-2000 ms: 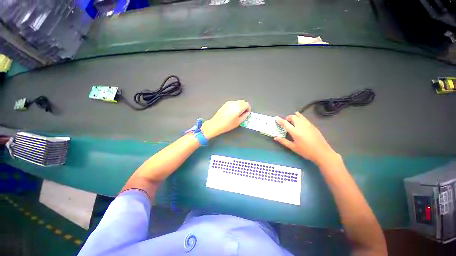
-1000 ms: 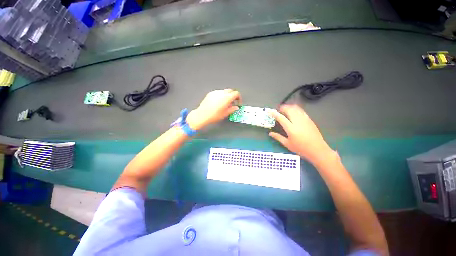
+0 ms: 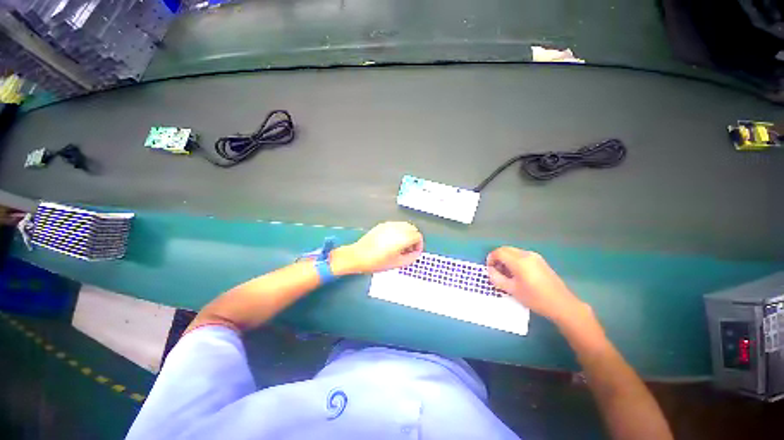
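A circuit board (image 3: 438,199) lies on the grey-green belt in front of me, with its black power cord (image 3: 574,161) looped to its right. The white adhesive pad sheet (image 3: 447,302), with rows of small dark squares, lies on the teal mat nearer to me. My left hand (image 3: 391,247), with a blue wrist strap (image 3: 324,263), is over the sheet's upper left corner, fingertips bent together. My right hand (image 3: 526,277) is over the sheet's right end, fingertips pinched. Whether either hand holds a pad is too small to tell.
Two more boards with black cords lie at left, one nearer (image 3: 171,139) and one far left (image 3: 36,157). A yellow board (image 3: 755,135) lies at far right. A striped stack (image 3: 82,230) stands at the left edge, a grey dispenser (image 3: 746,340) at right. Clear trays (image 3: 90,39) are upper left.
Both hands have let go of the board and moved down toward me, onto the pad sheet. The board stays on the belt. The camera view has shifted slightly.
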